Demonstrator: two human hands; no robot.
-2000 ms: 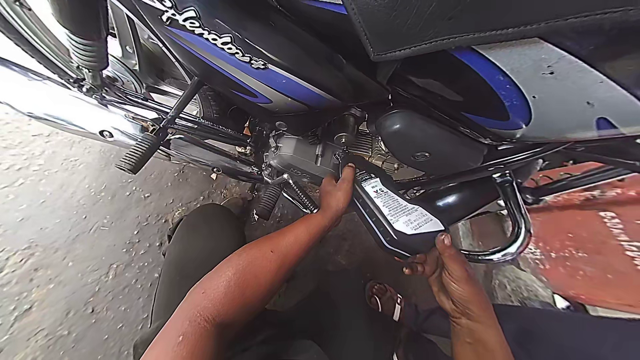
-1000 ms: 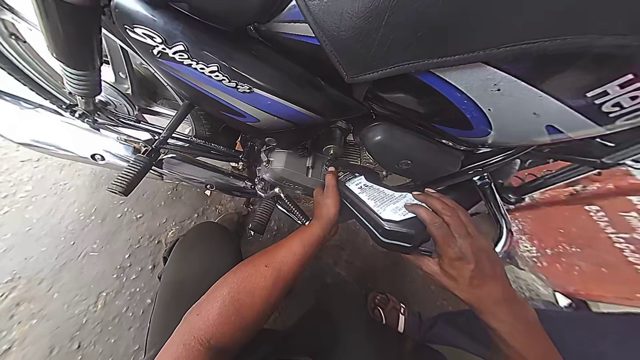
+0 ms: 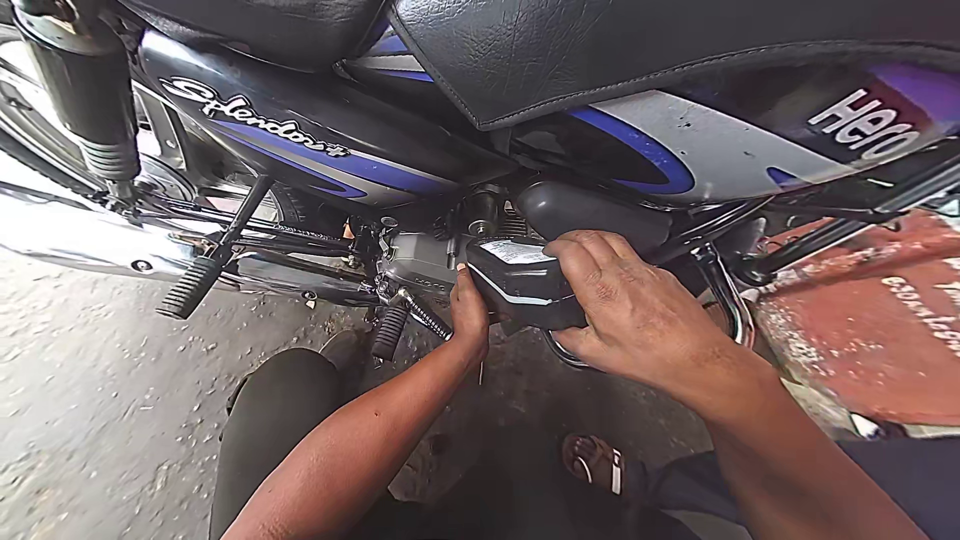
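A black plastic bottle (image 3: 525, 281) with a white label bearing print is held at the motorcycle's engine. My right hand (image 3: 626, 307) grips its broad base end, fingers over the top and thumb underneath. At the bottle's left side, my left hand (image 3: 470, 307) supports it with the fingers pointing up. Just left of the bottle is the grey engine side cover (image 3: 420, 259). The bottle's neck and mouth are hidden, so I cannot tell whether it touches the engine or whether liquid flows.
Above the hands is the motorcycle's dark side panel (image 3: 300, 142) under a black seat cover (image 3: 570, 52). A rubber footpeg (image 3: 187, 289), kick-start pedal (image 3: 390, 330) and chrome exhaust (image 3: 67, 232) lie left. A red painted slab (image 3: 870, 330) is at right; another person's sandalled foot (image 3: 592, 457) is below.
The bottle's base end has been raised and tipped towards me, with my right hand now wrapped around it. My left hand stays by the engine. The view has moved closer to the motorcycle.
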